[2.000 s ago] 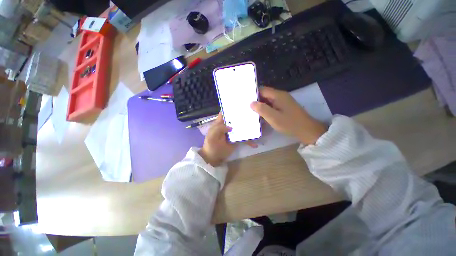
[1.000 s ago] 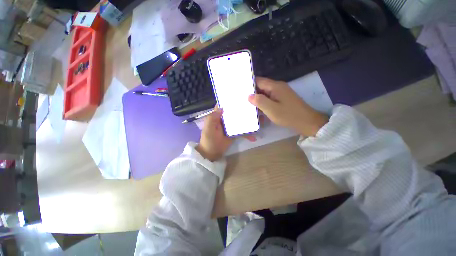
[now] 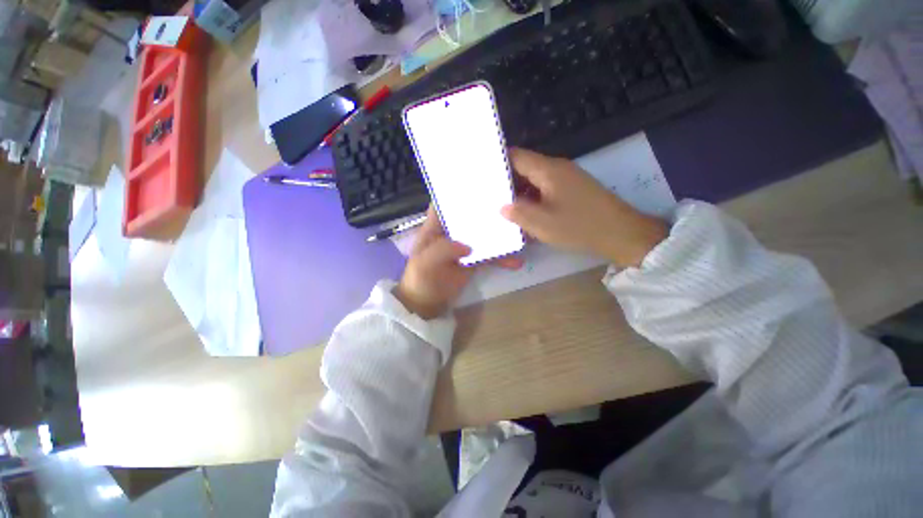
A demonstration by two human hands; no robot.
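Observation:
A smartphone (image 3: 466, 172) with a bright white screen is held upright over the desk, in front of the black keyboard (image 3: 597, 86). My left hand (image 3: 433, 268) grips its lower left edge, with the thumb at the bottom of the screen. My right hand (image 3: 572, 202) holds its right edge, with the thumb at the lower right of the screen. The screen is too bright to read. The fingers behind the phone are mostly hidden.
An orange-red tray (image 3: 162, 142) with small dark items stands on the left. A dark phone (image 3: 312, 123) and pens lie left of the keyboard. A purple mat (image 3: 304, 258), loose papers (image 3: 218, 263) and a black mouse (image 3: 737, 25) are on the wooden desk (image 3: 547, 354).
The desk items and the phone have shifted slightly up and left in the view. The phone tilts a little more to the left. Both hands still hold it.

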